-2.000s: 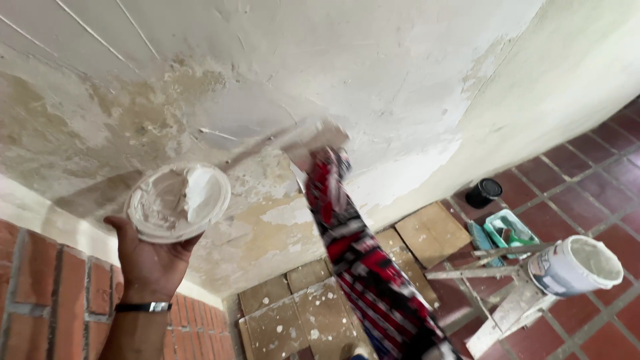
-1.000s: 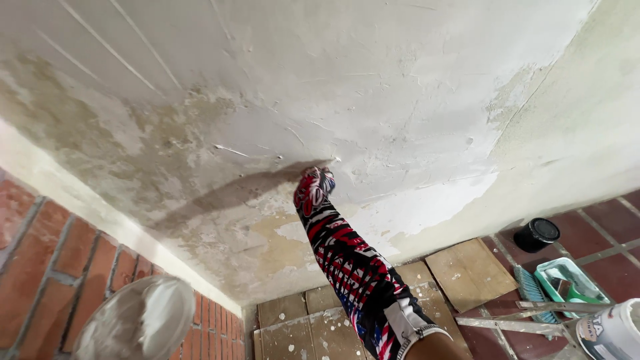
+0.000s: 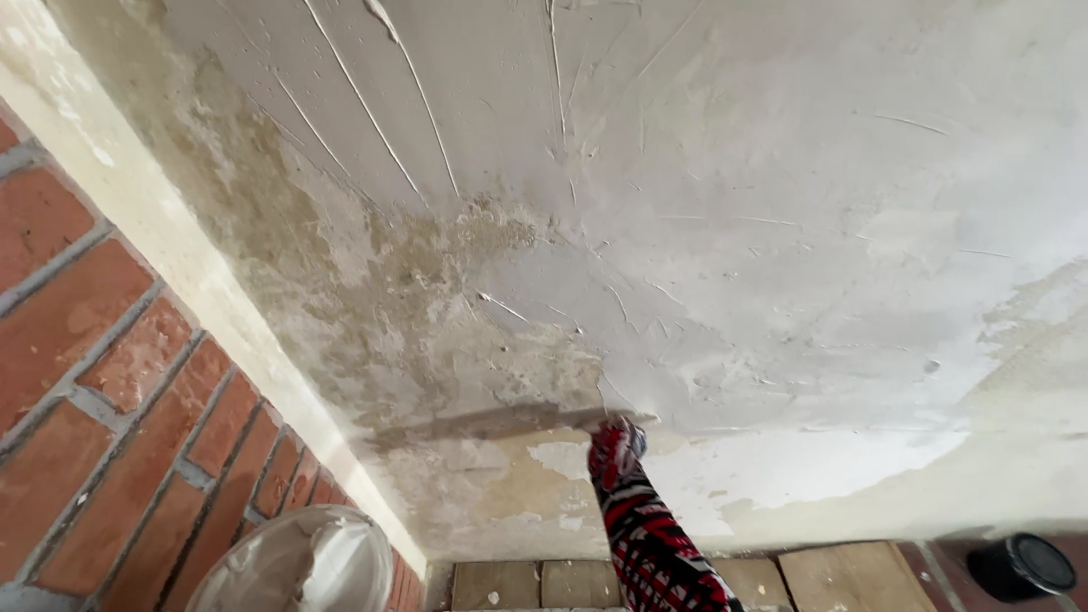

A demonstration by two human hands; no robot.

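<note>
My right hand (image 3: 619, 444), in a patterned glove or sleeve of red, black and white, is against the lower part of the plastered wall (image 3: 765, 280). Its fingers look closed around a tool that hardly shows; only a thin edge lies at the wall by the fingertips. Ridges of wet filler and brownish bare patches mark the wall around and above it. At the bottom left is a round tub (image 3: 293, 561) with white filler inside. My left hand is not visible beside it.
A brick wall (image 3: 127, 365) with grey joints runs down the left, beside a pale corner strip (image 3: 195, 246). Spattered tan tiles or boards (image 3: 850, 578) lie along the wall's foot. A black container (image 3: 1020, 565) stands on the floor at the lower right.
My right hand has moved lower on the wall since one second ago. My left hand, seen holding the tub two seconds ago, has gone out of view. The view has shifted.
</note>
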